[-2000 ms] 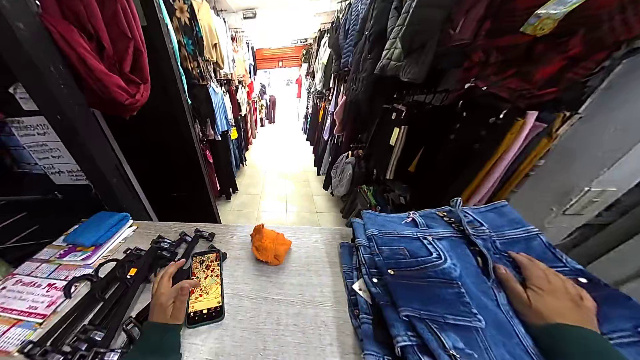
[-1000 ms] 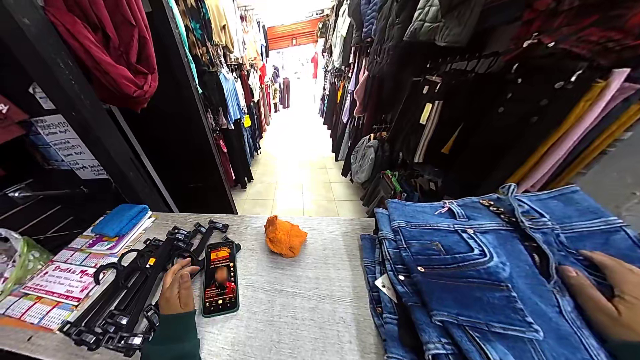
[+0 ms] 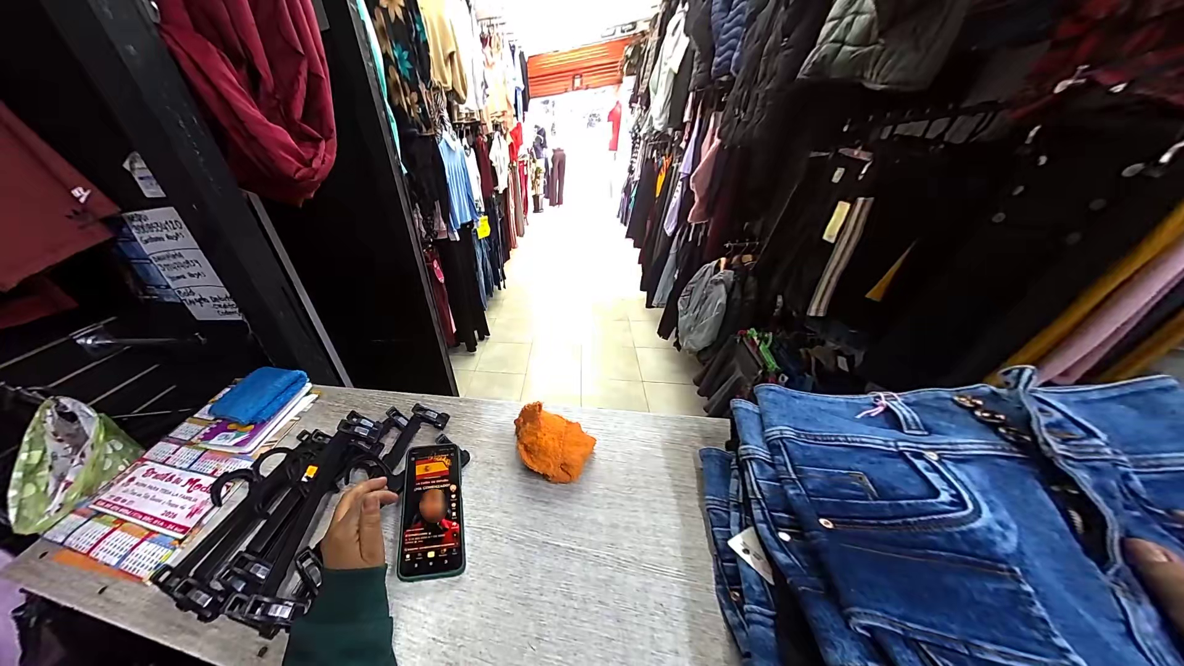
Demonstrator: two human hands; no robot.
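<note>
My left hand [image 3: 358, 525], in a dark green sleeve, rests on the counter with bent fingers at the left edge of a smartphone [image 3: 432, 509]. The phone lies face up, its screen lit. Left of that hand lie black plastic clip hangers [image 3: 277, 527] in a heap. An orange crumpled cloth [image 3: 553, 442] sits to the right of the phone. Folded blue jeans [image 3: 925, 564] are stacked at the right, a paper tag sticking out. Only a finger or so of my right hand [image 3: 1156, 566] shows at the right edge, on or just above the jeans; the rest is out of view.
A blue folded cloth [image 3: 260, 396] tops papers at the counter's back left, beside a printed calendar [image 3: 153, 499] and a green patterned bag [image 3: 69, 462]. Beyond the grey counter [image 3: 592, 573], a tiled aisle [image 3: 592, 347] runs between racks of hanging clothes.
The view has turned somewhat to the left. My right hand, earlier spread on the jeans, has mostly passed out of the frame at the right. The picture on the phone screen has changed.
</note>
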